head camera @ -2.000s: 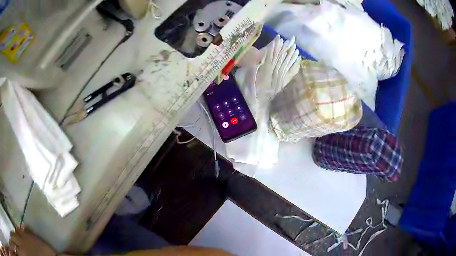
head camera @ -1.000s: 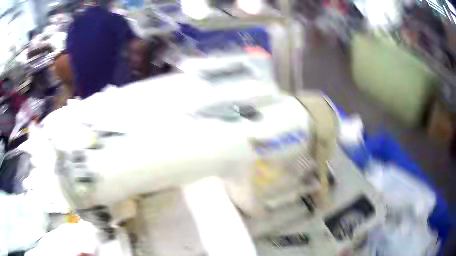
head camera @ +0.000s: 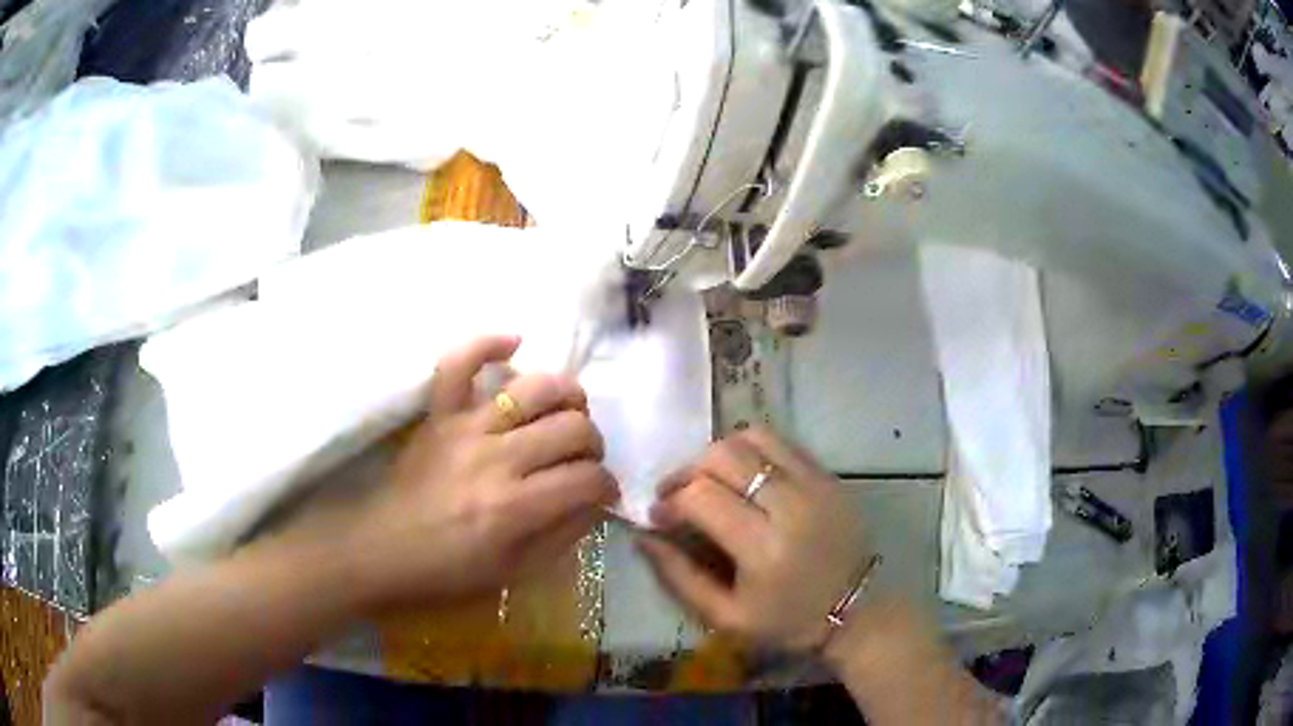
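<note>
A white garment panel [head camera: 326, 355] lies left of the needle, its right part at the presser foot [head camera: 638, 295]. A white cuff piece [head camera: 645, 404] lies at the needle and runs toward me. My left hand [head camera: 496, 475] is closed on the cloth edge just in front of the needle, with a ring on one finger. My right hand [head camera: 752, 532] pinches the near end of the cuff piece between thumb and fingers. The two hands are close together. The exact fold of cloth between them is hidden by the fingers.
Folded white strips [head camera: 993, 426] lie under the machine arm [head camera: 1092, 185]. Thread snips [head camera: 1095, 514] lie right of them. A tension knob [head camera: 898, 173] is on the machine head. White heaped cloth [head camera: 411, 78] is behind, pale blue-white cloth [head camera: 149, 213] at left, and yellow-orange tape [head camera: 496, 631] at the front edge.
The view has swung from the right side and over the machine down to the needle area. Both hands now show, holding cloth there.
</note>
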